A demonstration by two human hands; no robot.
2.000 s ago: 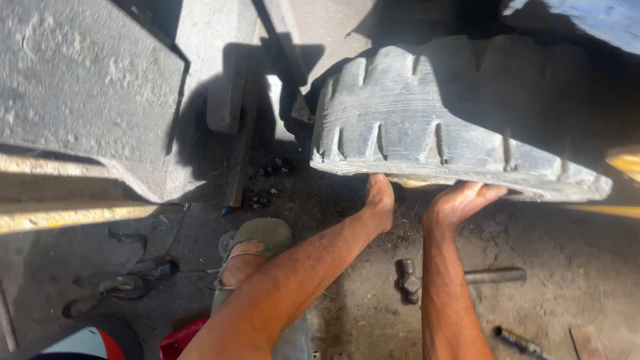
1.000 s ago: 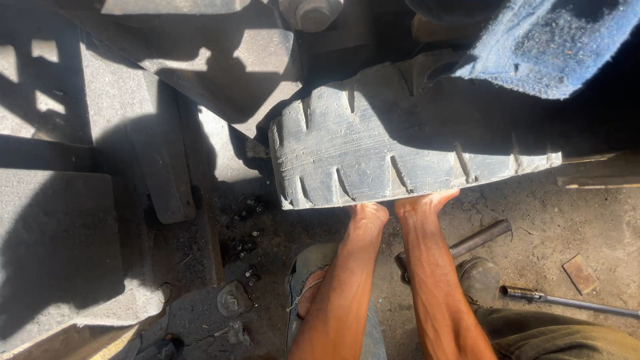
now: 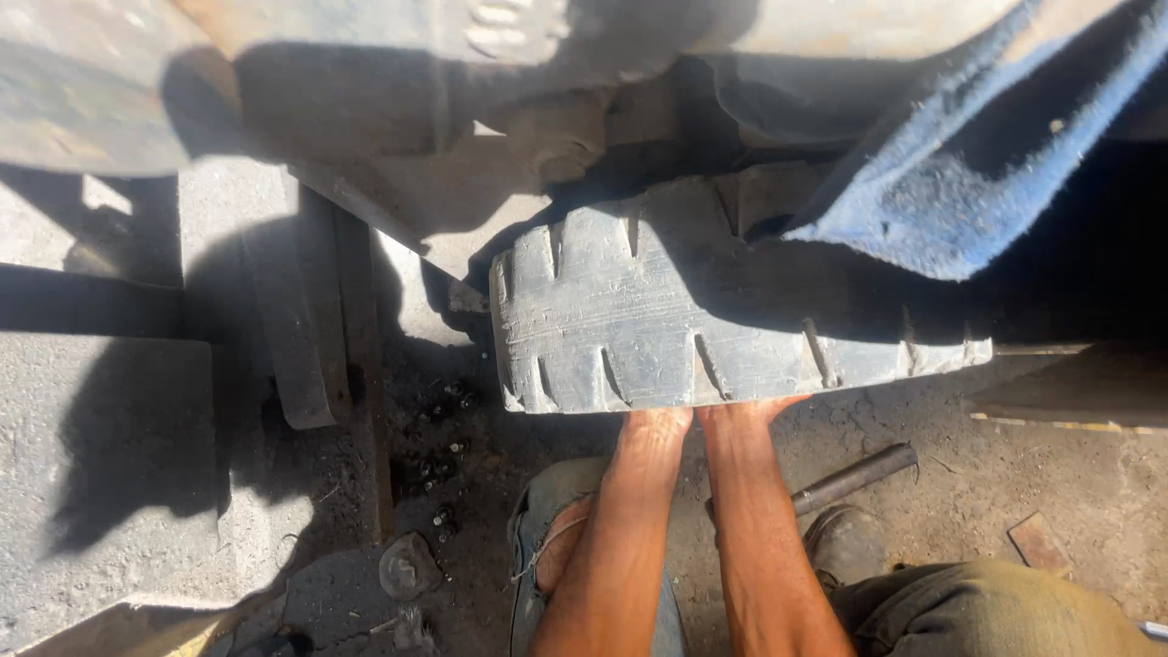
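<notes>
A worn rubber tyre with short cuts along its tread edges spans the middle of the head view, its right part in deep shadow. My left hand reaches to the tyre's near lower edge, the fingers hidden beyond it. Close beside it, my right hand meets the same edge, with most of the hand out of sight. Whether the fingers are closed on the tyre cannot be seen. A metal tool handle lies on the ground right of my right forearm.
Metal beams and a large grey block stand at left. Several bolts lie on the ground. Above the tyre is a large metal body. Blue frayed cloth hangs at upper right. A small rusty plate lies at right.
My hands have come closer together beneath the tyre's near edge. The view has shifted, showing more of the metal body above. The hammer head seen earlier is now hidden behind my right forearm.
</notes>
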